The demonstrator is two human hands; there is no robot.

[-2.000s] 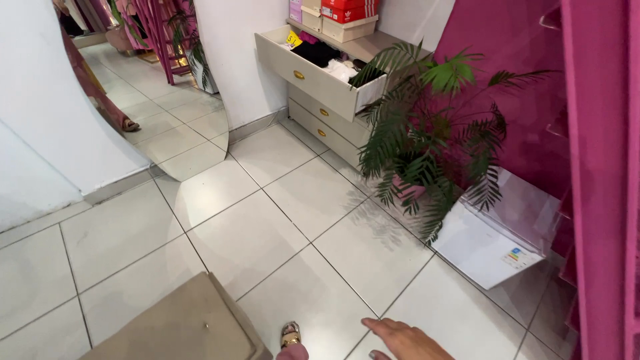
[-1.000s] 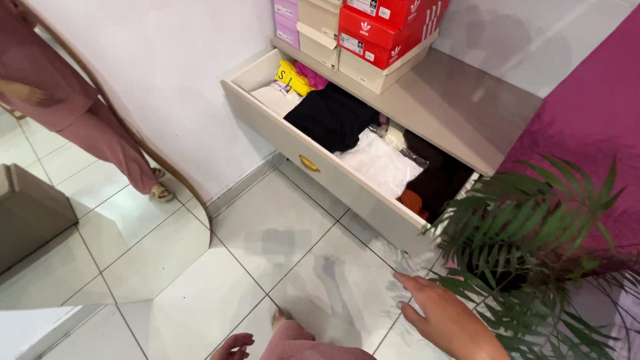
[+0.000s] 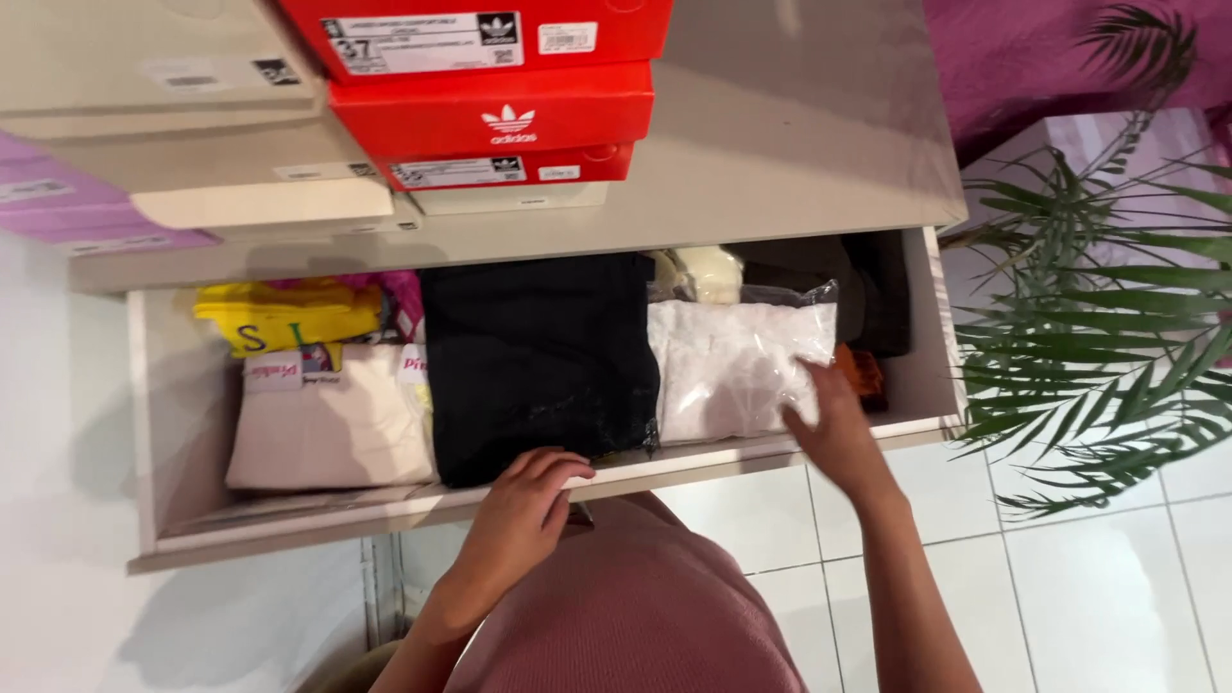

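Note:
An open drawer (image 3: pixel 693 460) of folded clothes spans the view. My left hand (image 3: pixel 527 496) rests on its front edge, fingers curled over the rim beside a folded black garment (image 3: pixel 544 356); whether it grips the rim is not clear. My right hand (image 3: pixel 835 423) reaches over the front edge, thumb and fingers apart, at the right side of a white garment in a clear plastic bag (image 3: pixel 727 371). At the left lie a folded cream garment (image 3: pixel 332 423) and a yellow garment with letters (image 3: pixel 289 313). An orange item (image 3: pixel 859 375) and dark cloth (image 3: pixel 818 279) are at the right.
Red Adidas shoe boxes (image 3: pixel 500 115), beige boxes (image 3: pixel 173 87) and lilac boxes (image 3: pixel 67 192) stand on the dresser top (image 3: pixel 789 125). A leafy plant (image 3: pixel 1107 318) borders the drawer's right end. White floor tiles (image 3: pixel 1088 577) show below.
The view has moved much closer, over the drawer. My left hand has come up onto the drawer's front edge, and my right hand has reached in to the bagged white garment.

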